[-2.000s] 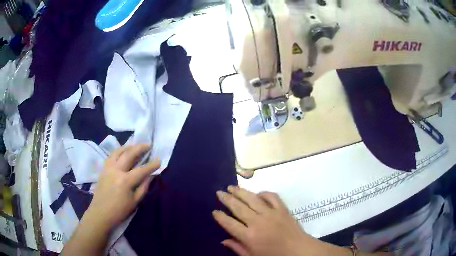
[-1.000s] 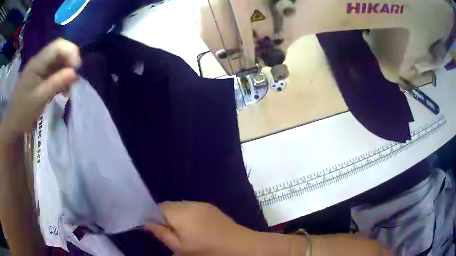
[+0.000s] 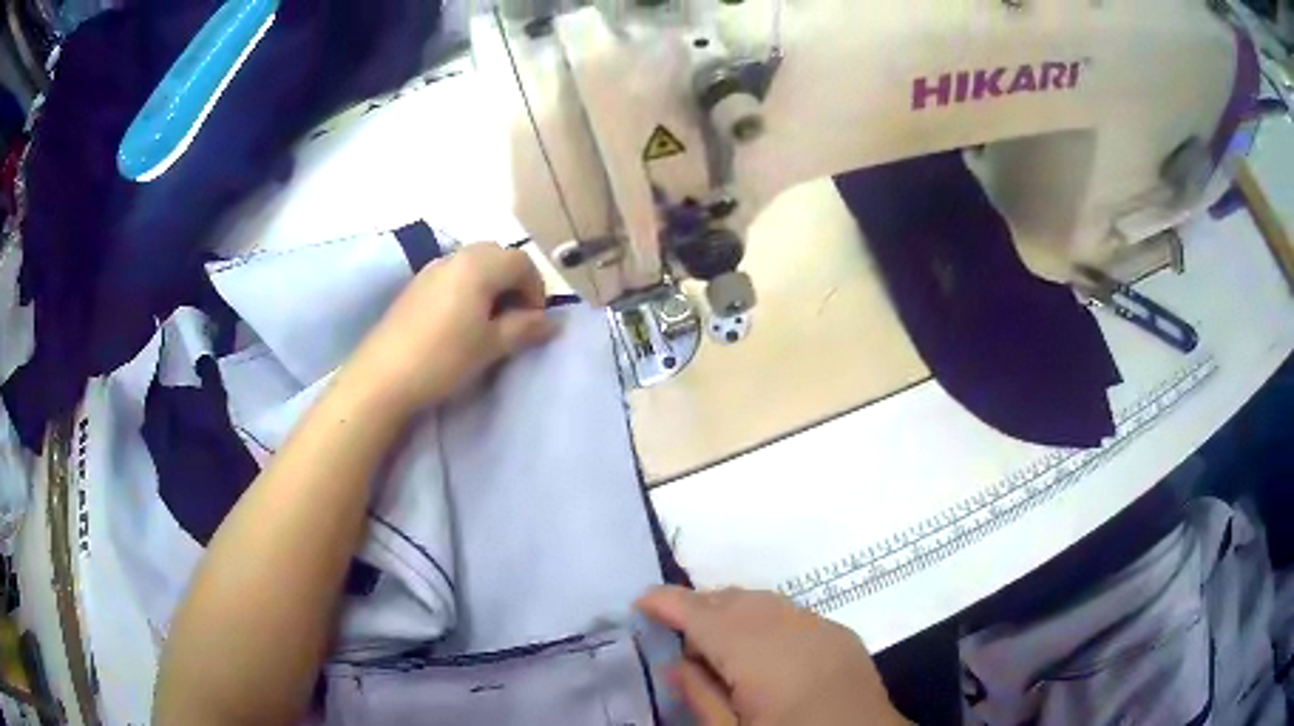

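The light panel (image 3: 546, 482) lies left of the needle, with a dark seam line across its lower part. A strip of the dark panel (image 3: 670, 553) shows along its right edge. My left hand (image 3: 468, 319) is at the light panel's top, fingers curled at its upper edge beside the presser foot (image 3: 653, 333); whether it grips is hidden. My right hand (image 3: 752, 645) holds the light panel's right edge near the seam, between thumb and fingers. The panel's edge lies close to the left of the presser foot.
The cream sewing machine (image 3: 852, 85) stands at the back. A curved dark piece (image 3: 979, 312) lies under its arm, with snips (image 3: 1157, 316) at its right. A dark cloth pile (image 3: 100, 241) and light-blue oval device (image 3: 192, 92) are far left; grey pieces (image 3: 1121, 624) lie lower right.
The light panel, lifted at the left before, now lies over the dark panel. My left hand has moved right to the presser foot; my right hand has moved right along the cloth edge.
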